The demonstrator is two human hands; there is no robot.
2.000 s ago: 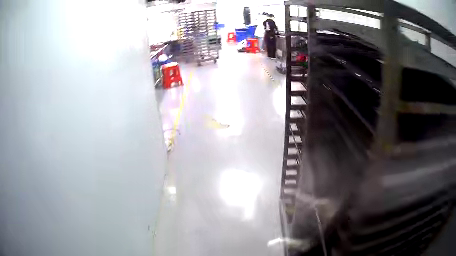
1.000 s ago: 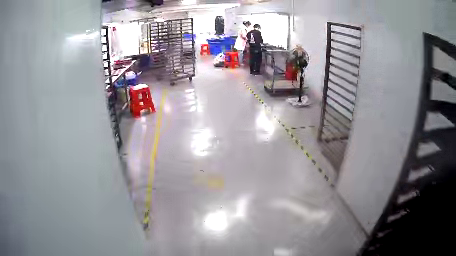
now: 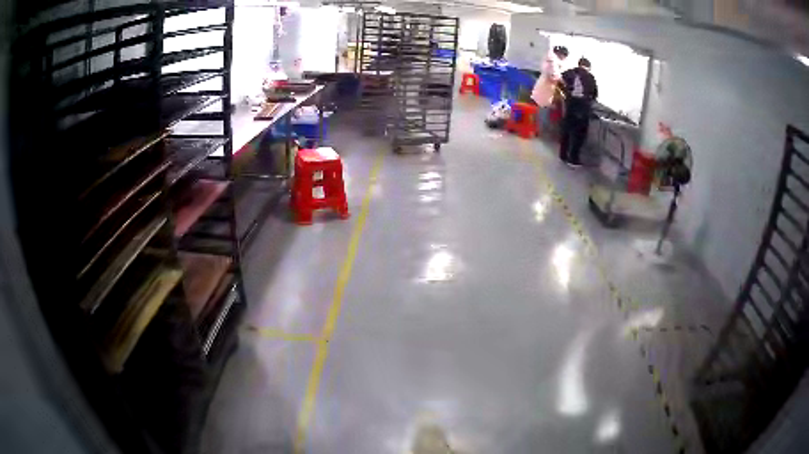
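Neither of my hands is in view. Nearest in front of me on the left stands a tall dark tray rack [image 3: 235, 191] with many shelves. Several flat trays [image 3: 202, 282] lie in its lower shelves, some reddish and some pale brown. What lies on the trays is too dark and blurred to tell. Beyond the rack, a long pale bench [image 3: 244, 129] runs along the left side with flat boards [image 3: 269, 111] on it.
A red stool [image 3: 319, 184] stands beside the bench. A wheeled rack [image 3: 424, 84] stands farther back. Two people [image 3: 578, 111] stand at the back right near a cart [image 3: 606, 191]. A fan [image 3: 674, 168] stands by the right wall, a dark rack [image 3: 754, 275] nearer. Yellow lines [image 3: 348, 266] mark the floor.
The view has moved forward past the pale wall on the left. The loaded tray rack and more of the bench now show. The near rack that filled the right side is gone from view.
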